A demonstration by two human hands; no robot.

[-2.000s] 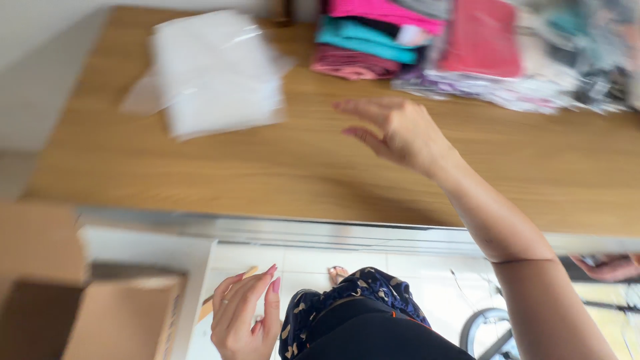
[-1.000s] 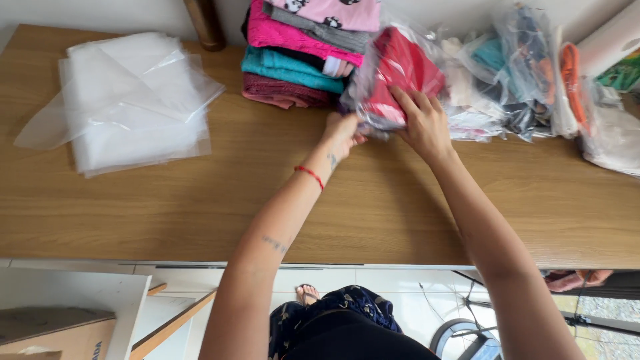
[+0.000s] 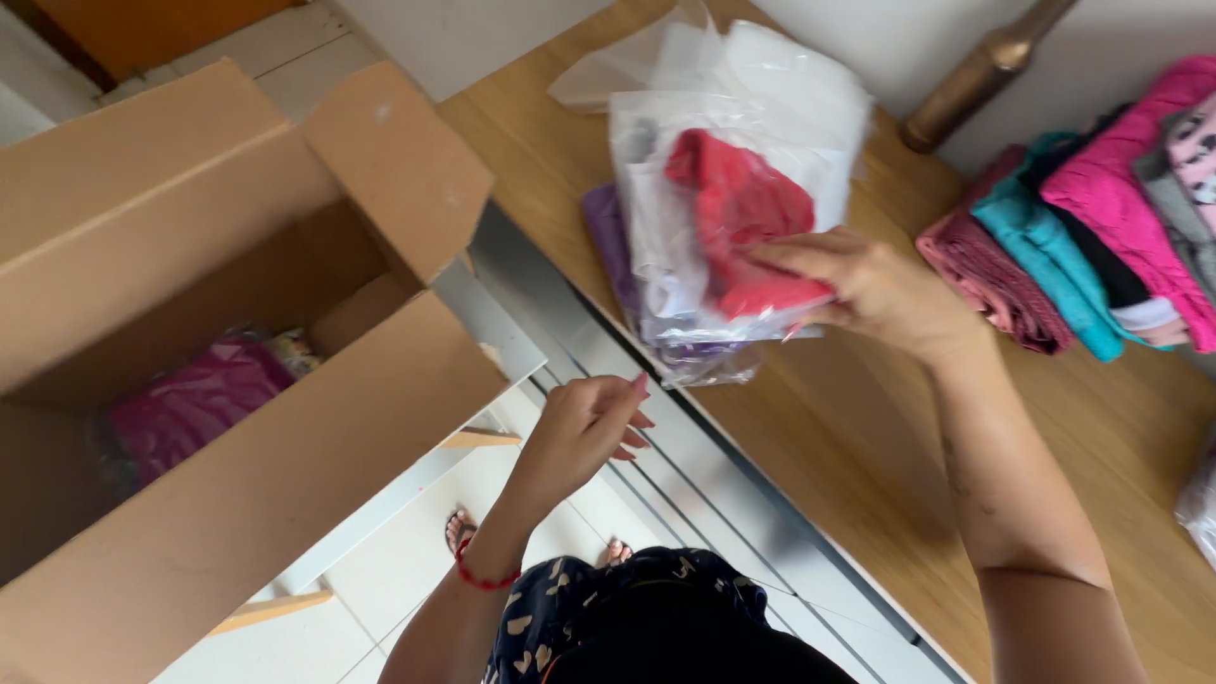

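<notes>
My right hand [image 3: 855, 285] grips the lower edge of a red garment in a clear plastic bag [image 3: 750, 218]. This lies over a white bagged garment [image 3: 655, 237] and a purple bagged one [image 3: 613, 247], near the wooden table's front edge. Sheets of clear plastic bags [image 3: 807, 95] lie partly under and behind them. My left hand [image 3: 589, 427], fingers loosely curled and holding nothing, is just off the table edge, between the bagged garments and an open cardboard box [image 3: 237, 456]. Inside the box lies a magenta garment in clear plastic [image 3: 204, 399].
A stack of folded garments [image 3: 1054, 237] in pink, teal and maroon sits on the table [image 3: 874, 427] at the right. A brown cylindrical object [image 3: 978, 81] stands by the wall. The box's raised flap [image 3: 399, 171] comes close to the table's edge.
The view has swung left to the cardboard box. The red bagged garment, beside the folded stack a second ago, is now over by the plastic bags. My left hand has come off the bagged garments.
</notes>
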